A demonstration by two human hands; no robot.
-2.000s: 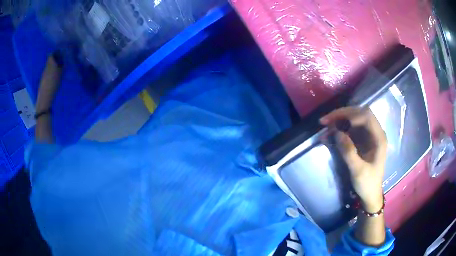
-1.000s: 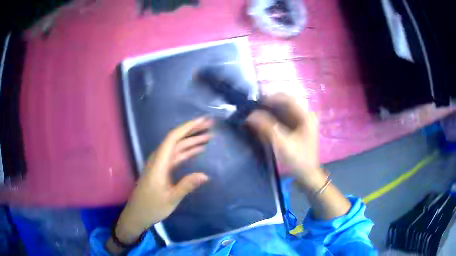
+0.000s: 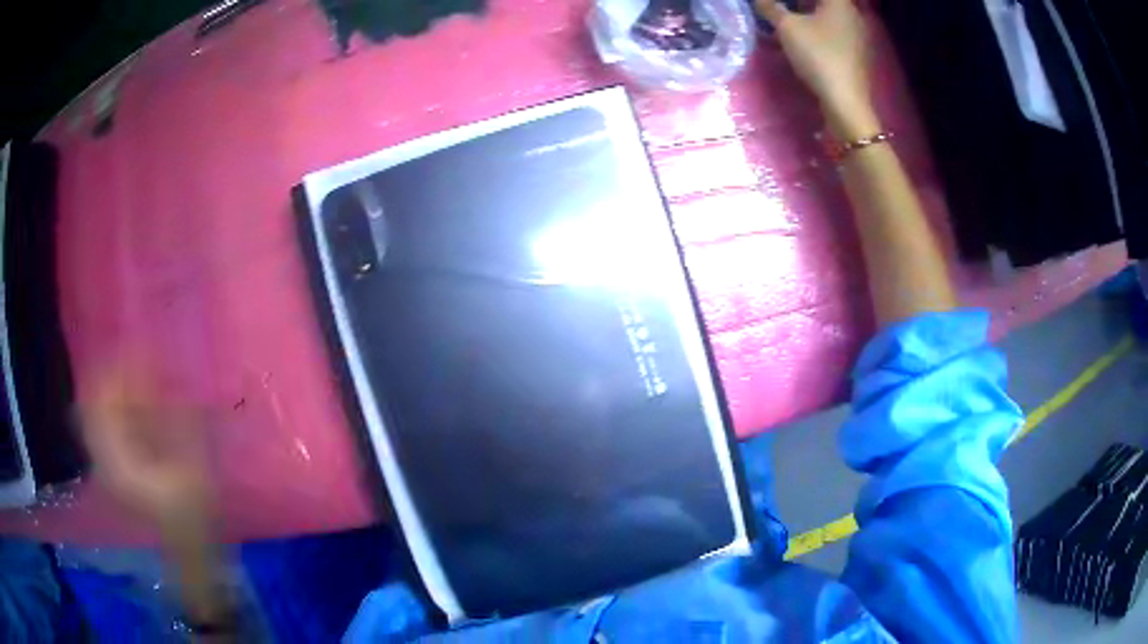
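Observation:
A dark grey glossy back panel [image 3: 504, 377] with a white border lies on the bench in front of me, tilted slightly. Its dark oval camera area [image 3: 356, 233] is at the upper left corner and small print is near the right edge. My right hand [image 3: 818, 44] is at the top, beside the clear round bag [image 3: 674, 40] with black bits in it; its fingertips are at the frame's edge, so I cannot tell what they hold. My left hand [image 3: 139, 440] is blurred, left of the panel and off it.
Pink sheeting [image 3: 189, 252] covers the bench. Dark stacks stand at the right [image 3: 1020, 138] and at the far left edge [image 3: 35, 315]. Another black stack [image 3: 1085, 535] is on the grey floor at the lower right, near a yellow line.
Both hands have left the panel: my right hand moved up beside the round bag, my left hand out to the left. The dark item my right hand held over the panel is no longer there.

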